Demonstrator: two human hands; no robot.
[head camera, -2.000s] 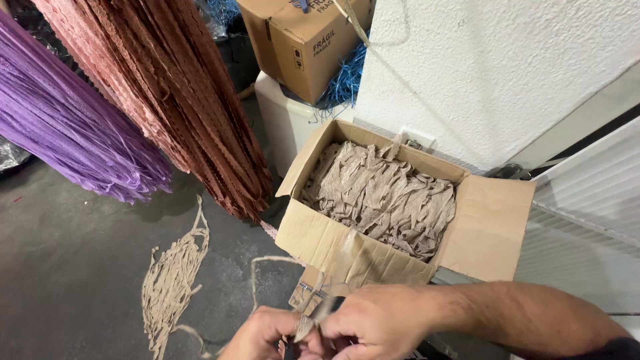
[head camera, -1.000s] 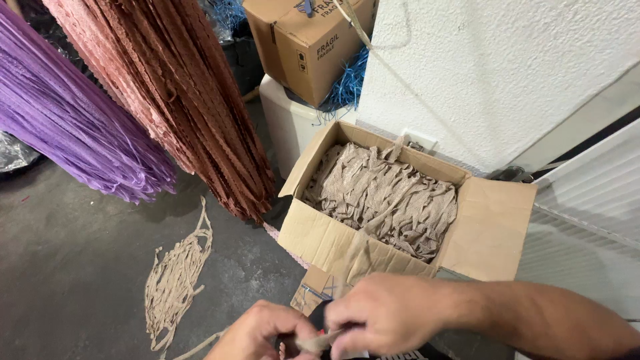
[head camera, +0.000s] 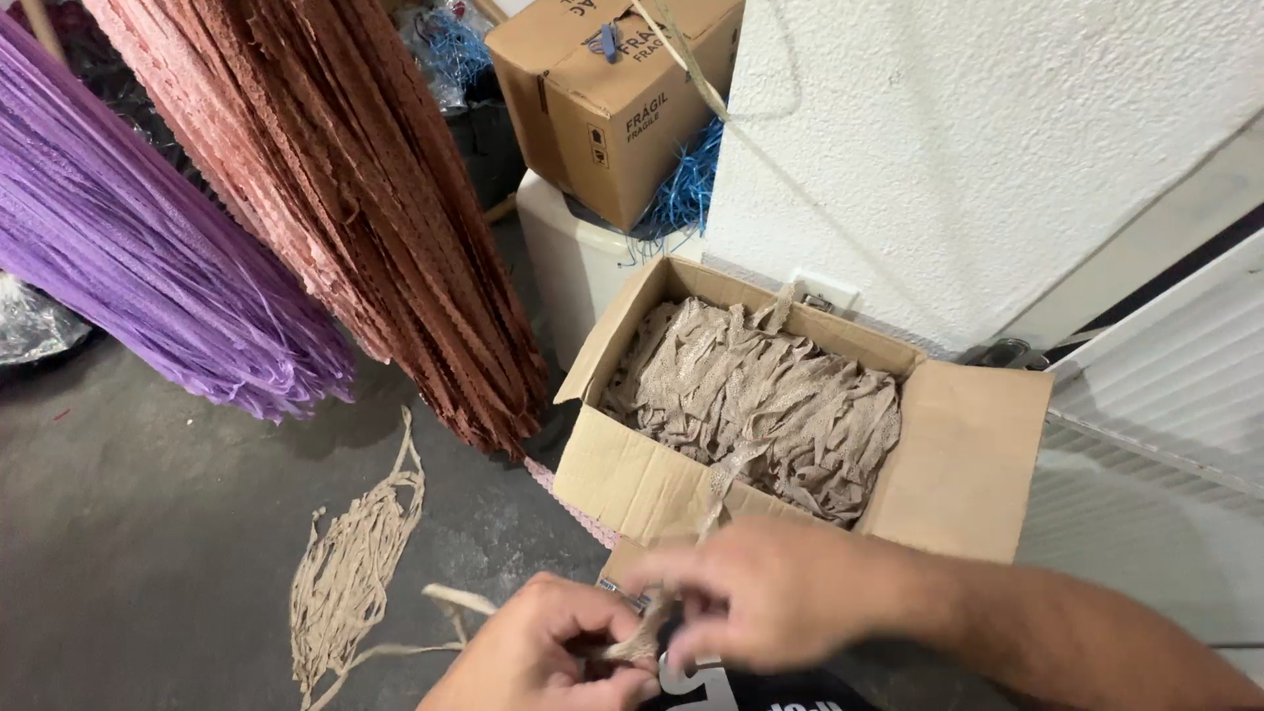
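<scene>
My left hand (head camera: 558, 647) pinches a beige fabric strip (head camera: 637, 632) at the bottom middle. My right hand (head camera: 750, 592) is beside it, slightly blurred, its thumb and fingers parted around the strip; whether it grips the strip is unclear. A beige lace strip (head camera: 729, 474) runs from the open cardboard box (head camera: 627, 474) down to my hands. The box is filled with a folded beige lace strip pile (head camera: 760, 395). On the floor at the left lies a loose heap of beige cord (head camera: 360, 573), and one strand leads toward my left hand.
Purple strips (head camera: 168, 247) and brown-pink strips (head camera: 346, 197) hang at the left. A closed cardboard box (head camera: 612, 109) stands on a white container (head camera: 563, 267) with blue shredded strands (head camera: 691, 188) beside it. A white textured wall (head camera: 938, 148) rises behind, and corrugated white panels (head camera: 1175, 365) stand right.
My right hand's fingers have spread from their closed hold near the strip. My left hand remains at the strip. The heap of cord stays on the floor.
</scene>
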